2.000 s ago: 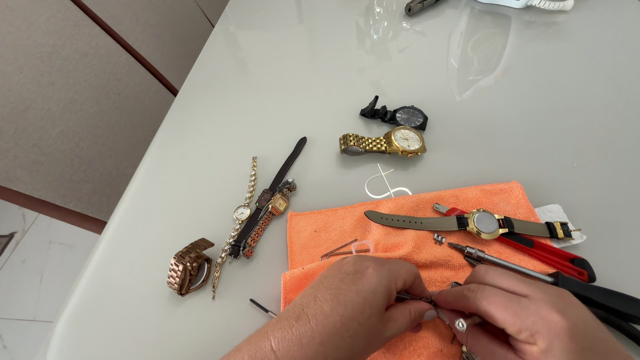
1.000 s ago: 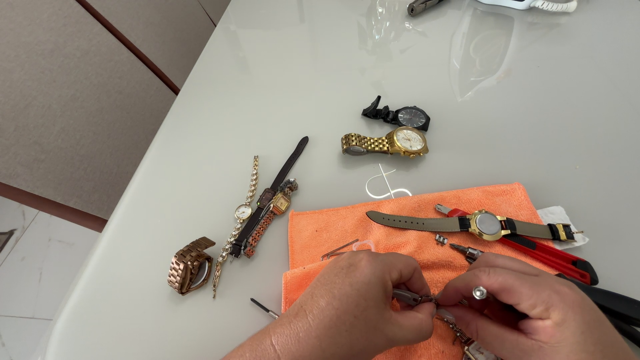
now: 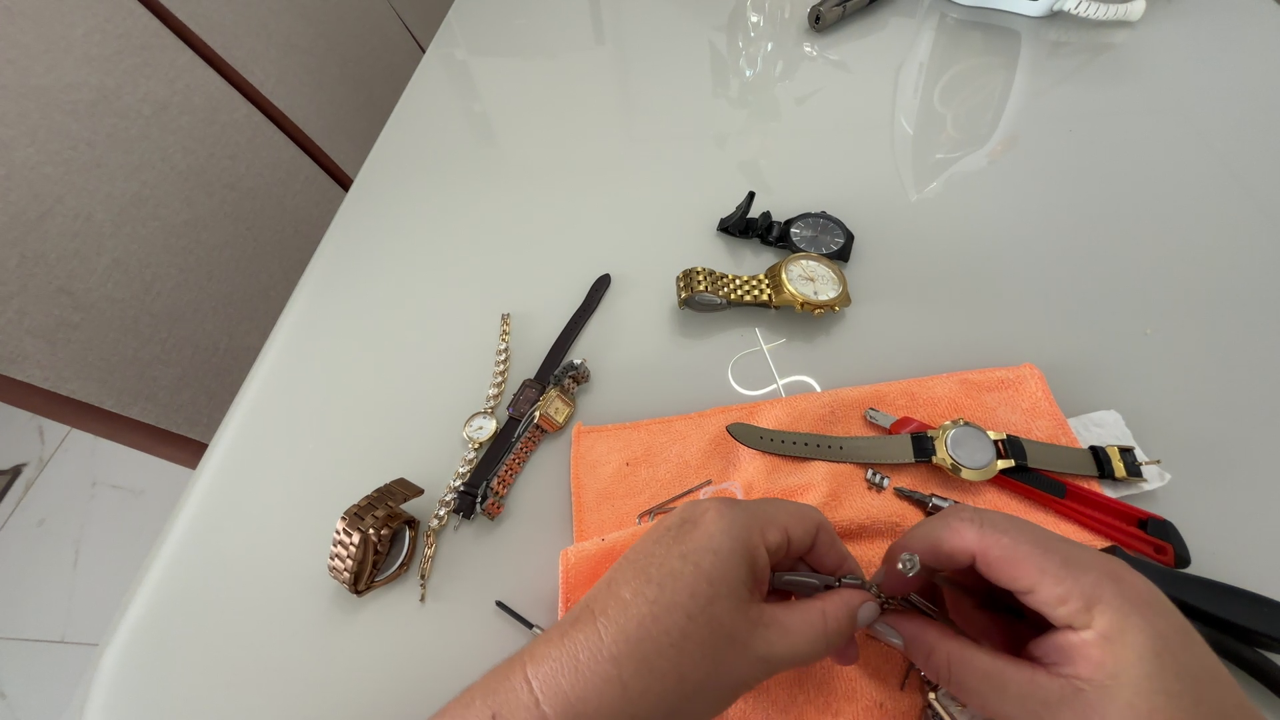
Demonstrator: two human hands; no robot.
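Note:
My left hand (image 3: 720,590) and my right hand (image 3: 1040,620) meet above an orange microfiber cloth (image 3: 660,450). Between their fingertips they pinch a small metal watch bracelet (image 3: 880,592); part of it hangs below my right hand, where a watch case (image 3: 940,702) partly shows. A slim metal tool with a round end (image 3: 908,564) sticks up from my right fingers. Beyond my hands, a leather-strap watch (image 3: 968,450) lies face down across a red utility knife (image 3: 1100,515). Loose bracelet links (image 3: 877,480) and a screwdriver tip (image 3: 922,499) are beside it.
A gold watch (image 3: 812,282) and a black watch (image 3: 818,234) lie past the cloth. Several thin watches, one with a white dial (image 3: 480,428), and a rose-gold watch (image 3: 370,540) are at left. Black tool handles (image 3: 1210,600) lie at right. Pliers (image 3: 835,12) sit at the far edge.
My hands stay close together on the small bracelet, with slight finger movement. The round-ended tool at my right fingers has moved up and shows more clearly. The surrounding watches have not moved.

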